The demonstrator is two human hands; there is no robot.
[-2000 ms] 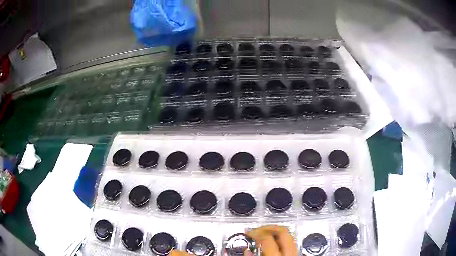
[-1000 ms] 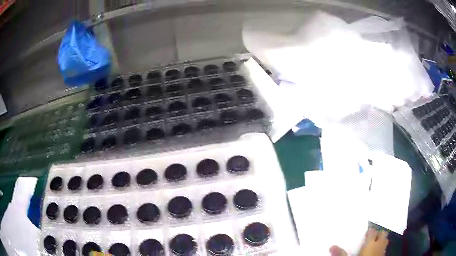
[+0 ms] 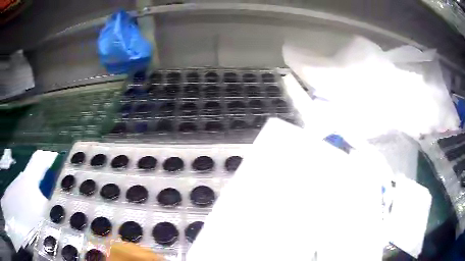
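The near tray (image 3: 153, 204) holds rows of round black parts (image 3: 136, 193). A large white sheet (image 3: 290, 199) is raised over its right side and hides the parts there. My left hand (image 3: 135, 252) shows as blurred fingers at the bottom edge, over the tray's lowest visible row; whether it holds anything cannot be told. My right hand is not visible; the sheet's lower end is cut off by the frame edge.
A filled tray (image 3: 211, 108) lies behind the near tray, an empty clear tray (image 3: 66, 114) at back left. A blue bag (image 3: 124, 45) hangs at the back. Thin white packing sheets (image 3: 377, 86) heap at right. White paper (image 3: 25, 196) lies left, another tray (image 3: 454, 158) far right.
The camera view turned right, then partly back left. A white sheet now covers the near tray's right side. My right hand has gone out of sight; more of my left hand shows.
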